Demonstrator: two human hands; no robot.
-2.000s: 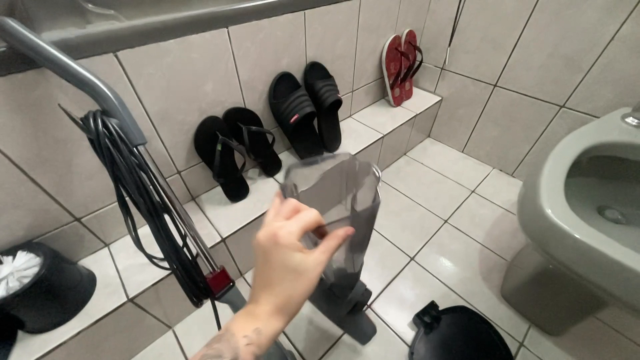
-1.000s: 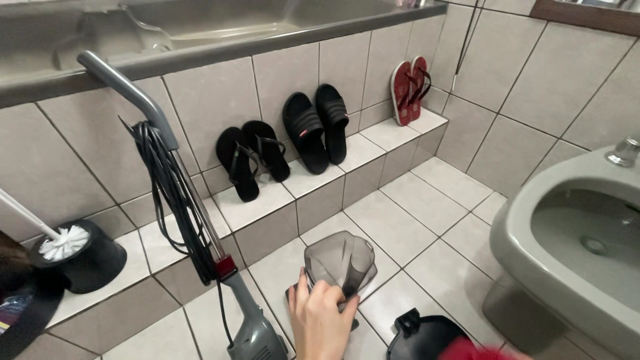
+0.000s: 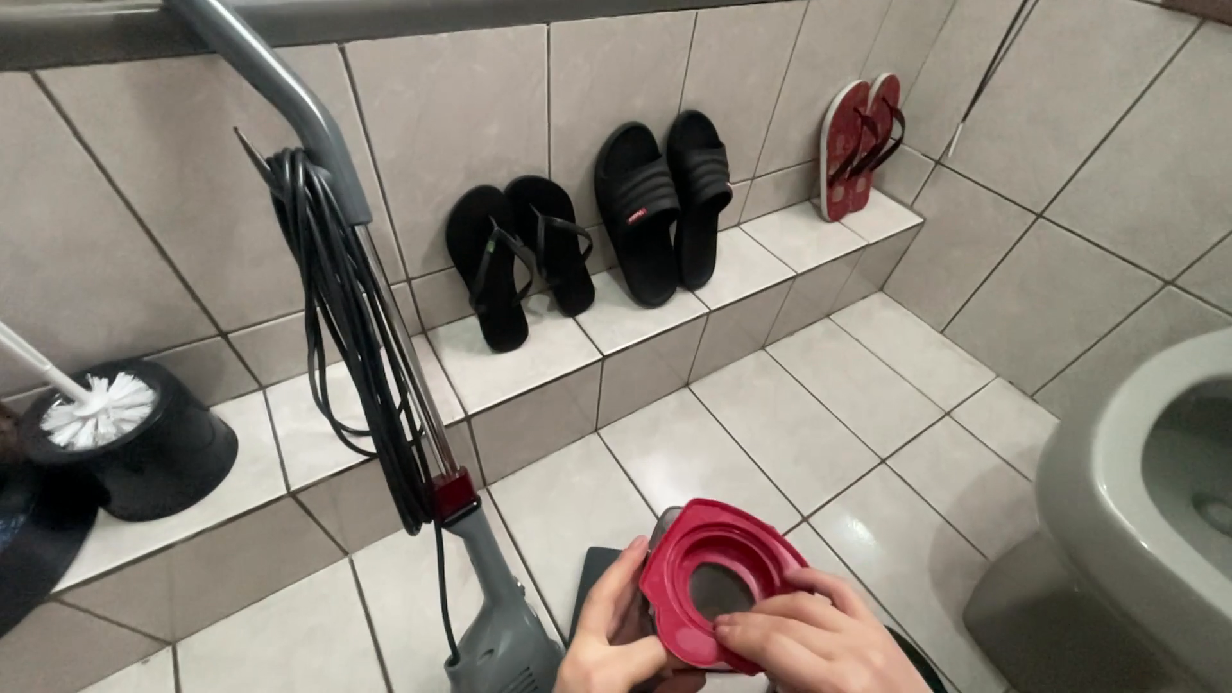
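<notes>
My left hand grips the grey see-through plastic dust container, most of which is hidden behind a red plastic ring-shaped part. My right hand has its fingers on the red part's right side and lower rim. The red part sits over the container's top, with a round opening in its middle. To the left, a grey upright vacuum cleaner leans against the bathtub edge, its black power cord wound along the metal tube.
Black flip-flops, black slides and red flip-flops lean on the wall along a tiled step. A toilet brush in a black holder stands left. A grey bidet or toilet bowl is at right.
The red part, only partly seen at the bottom edge one second ago, is now on the container's top. My right hand has come into view on it. The view has shifted.
</notes>
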